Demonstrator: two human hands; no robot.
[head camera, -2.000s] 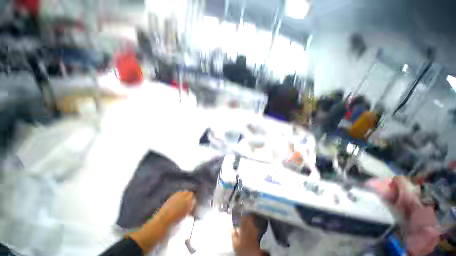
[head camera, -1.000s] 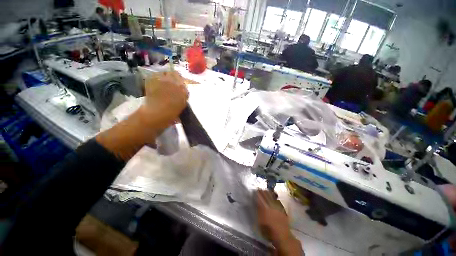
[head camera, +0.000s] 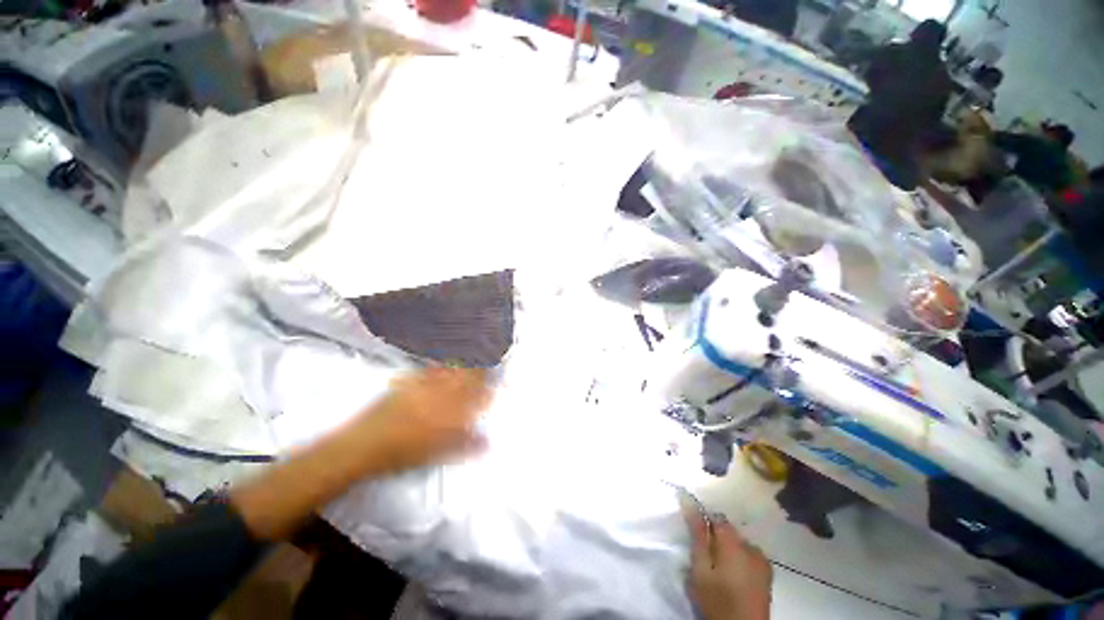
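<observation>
A thin white cloth (head camera: 533, 521) lies spread in front of the sewing machine (head camera: 847, 448) and hangs over the table's front edge. A dark checked fabric panel (head camera: 448, 317) shows beyond it, partly covered by white. My left hand (head camera: 430, 418), bare and blurred, is on the white cloth at the dark panel's near edge; whether it grips is unclear. My right hand (head camera: 729, 569) is at the cloth's right edge, below the machine's needle end, fingers partly hidden, grip unclear.
Cream-white sheets (head camera: 157, 375) are stacked at the left. A clear plastic bag (head camera: 775, 182) with dark scraps lies behind the machine. A yellow item (head camera: 765, 460) and a dark scrap (head camera: 814, 503) lie under the arm. Another machine (head camera: 133, 73) stands far left.
My left hand has come down from its raised place at the left, toward the middle. White cloth now spreads over the front, where dark fabric stretched before. The view has tilted downward.
</observation>
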